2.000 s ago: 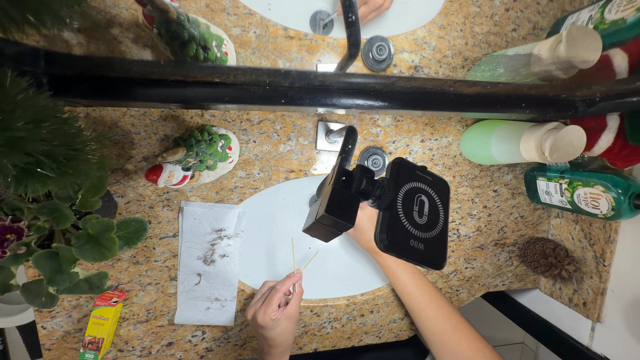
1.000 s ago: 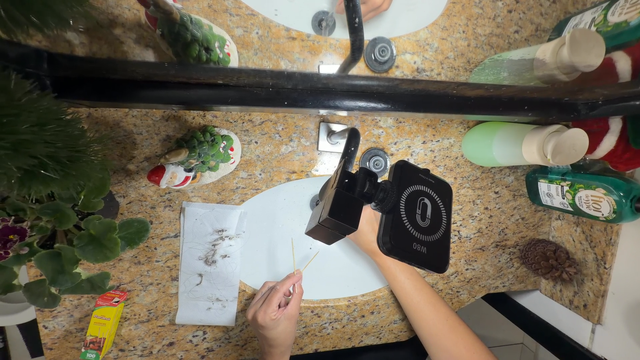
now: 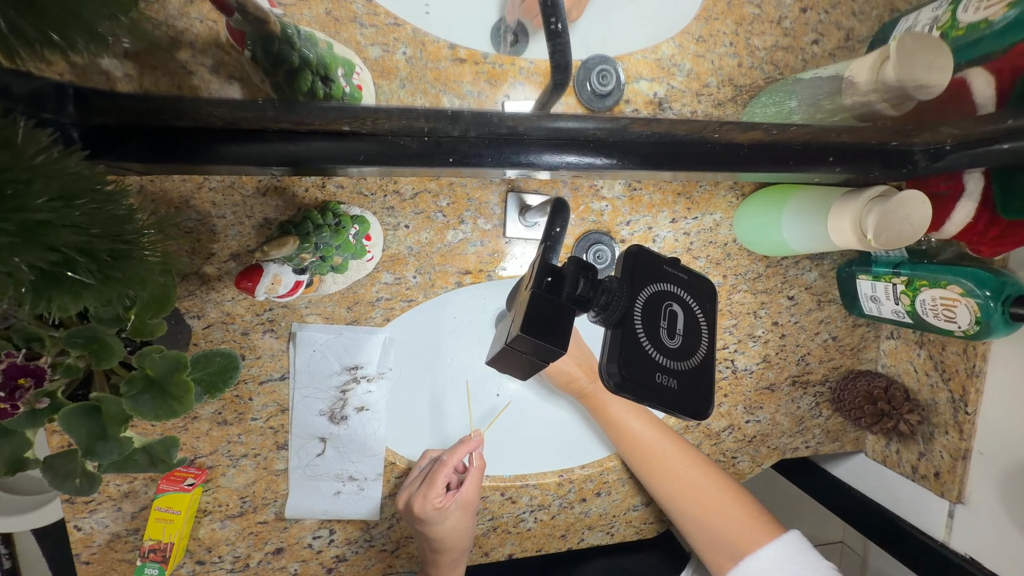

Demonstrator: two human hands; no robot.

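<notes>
My left hand (image 3: 444,496) pinches thin wooden toothpicks (image 3: 470,406) over the near rim of the white oval washbasin (image 3: 424,336). My right hand (image 3: 570,370) reaches into the basin below the faucet (image 3: 550,232); its fingers are hidden behind a black clip-on phone mount (image 3: 668,332), so what it touches does not show. Left of the basin lies a white paper sheet (image 3: 308,424) with clumps of dark hair (image 3: 340,404) on it. A few dark specks are in the basin.
A yellow and red toothpick box (image 3: 170,516), a potted violet (image 3: 96,424) and a Santa figurine (image 3: 276,280) stand left. A pump bottle (image 3: 792,218), a green bottle (image 3: 920,298) and a pine cone (image 3: 876,402) are right. A black-framed mirror (image 3: 480,148) crosses behind the faucet.
</notes>
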